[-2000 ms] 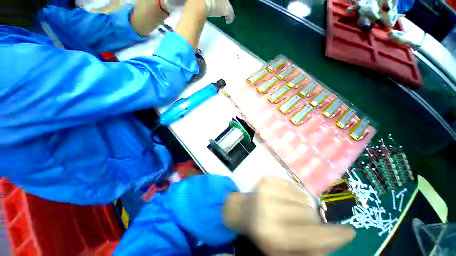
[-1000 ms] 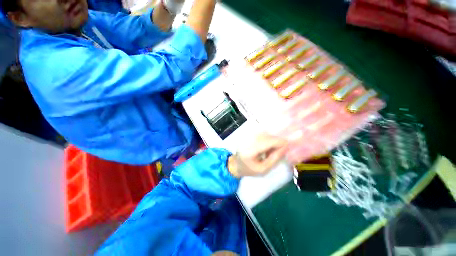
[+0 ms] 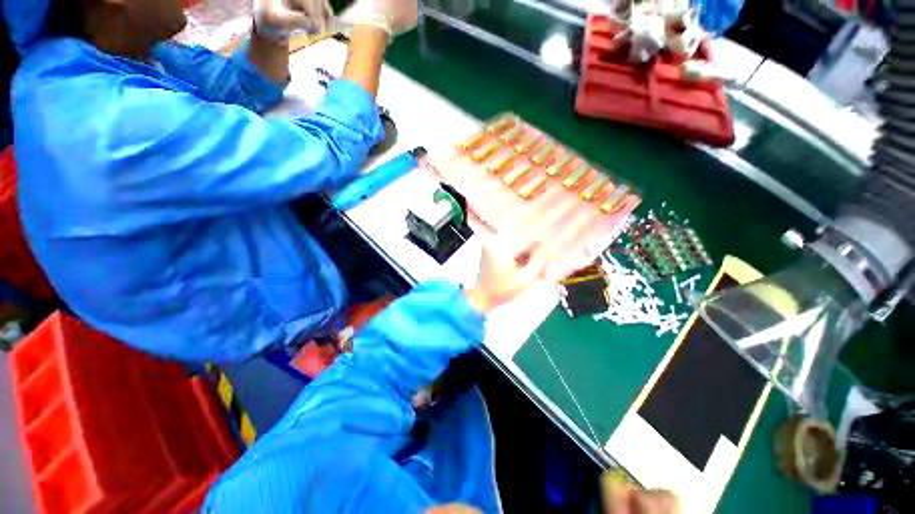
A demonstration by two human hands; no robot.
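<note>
My left hand (image 3: 507, 273), in a blue sleeve, is at the near edge of the pink sheet (image 3: 572, 236), right of the solder spool (image 3: 433, 217). Its fingers are blurred; a small dark spot shows between them, and I cannot tell if it is held. Yellow-edged silver cells (image 3: 532, 185) lie in rows on the sheet. Dark stacked blocks with yellow edges (image 3: 586, 291) lie right of the hand. My right hand (image 3: 642, 499) shows only as fingertips at the bottom edge, beside the pale corner of the pad sheet (image 3: 692, 397). Its grip is hidden.
White strips (image 3: 642, 301) and small green boards (image 3: 664, 244) lie beyond the stack. A clear hood (image 3: 778, 326) and brown tape roll (image 3: 809, 452) are at right. Another person in blue (image 3: 171, 191) works at left, near a blue tool (image 3: 376, 181). Red bins (image 3: 110, 422) stand lower left.
My left hand has moved from near the dark stack to the pink sheet's near edge. The view has shifted, bringing the pad sheet, hood and my right fingertips into the picture.
</note>
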